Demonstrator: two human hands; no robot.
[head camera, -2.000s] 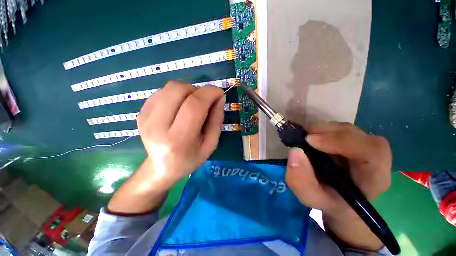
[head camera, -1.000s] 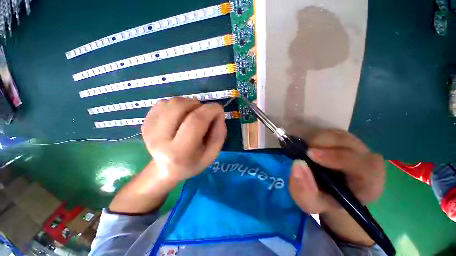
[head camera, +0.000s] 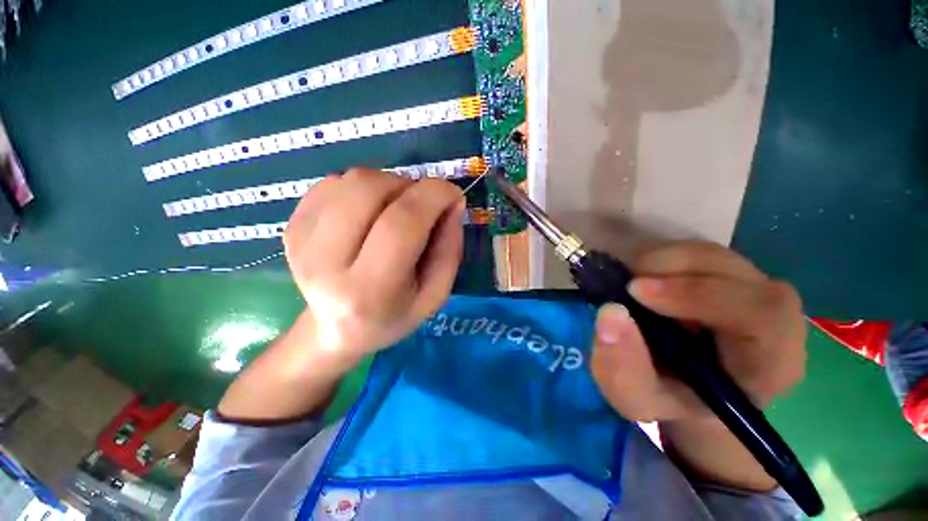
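My right hand (head camera: 702, 336) holds a black soldering iron (head camera: 600, 275), its metal tip at the orange pads of the second LED strip from the front (head camera: 239, 196). My left hand (head camera: 377, 254) pinches thin solder wire (head camera: 474, 184), whose end is at the iron's tip; the wire trails off to the left. Several white LED strips fan out leftward, their orange ends at a green circuit board panel (head camera: 501, 117). The panel lies along the left edge of a beige work board (head camera: 661, 153). My left hand hides part of the two nearest strips.
A dark green bench (head camera: 834, 183) carries the work. A green board piece (head camera: 919, 20) lies at the upper right. A dark object (head camera: 12, 183) is at the left edge. Cartons (head camera: 61, 397) stand on the green floor at lower left. A person's red sleeve (head camera: 860, 338) shows at right.
Since two seconds ago, the iron tip and solder have gone from the middle strip to the second strip from the front. The view of the bench has also shifted.
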